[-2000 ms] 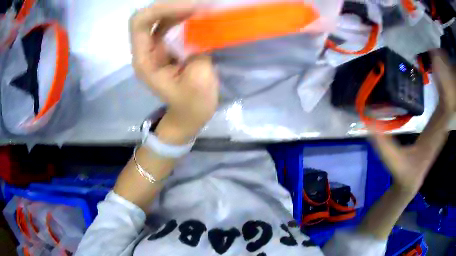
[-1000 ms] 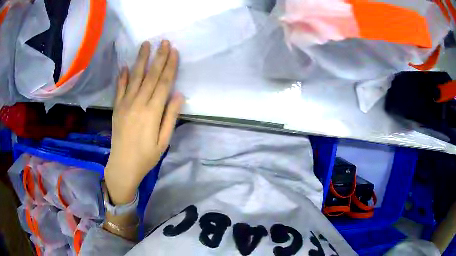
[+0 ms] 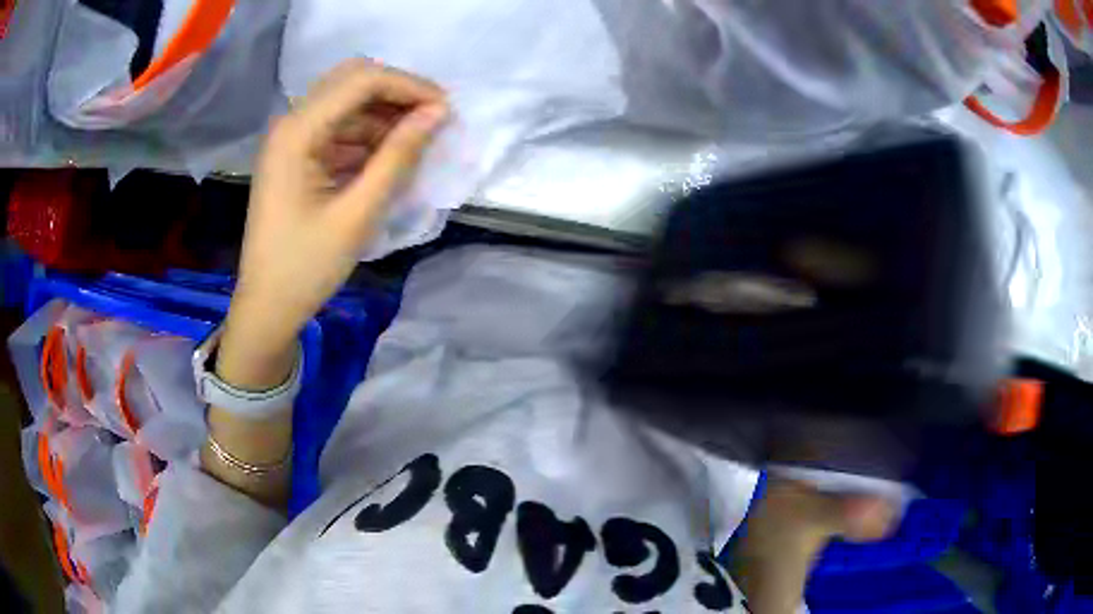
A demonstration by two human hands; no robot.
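A black power bank [image 3: 827, 342], blurred by motion, is in the air over the table's near edge at centre right. My right hand [image 3: 833, 516] is below it and holds it from underneath; most of its fingers are hidden. A short orange strap piece [image 3: 1019, 405] shows at its right. My left hand [image 3: 342, 180] is at the table edge, thumb and forefinger pinched on the edge of a translucent whitish bag [image 3: 527, 78]. The bag looks flat and spreads to the right over the table.
Bagged units with orange straps stand at the back left [image 3: 180, 42] and back right [image 3: 1031, 102]. A blue bin [image 3: 180, 314] below the table edge at left holds several bagged units. More blue bin [image 3: 887, 546] shows at lower right, behind my right hand.
My left hand has gone from flat on the table to pinching a bag. My right hand has come in from the lower right edge holding the black power bank, moved towards the middle.
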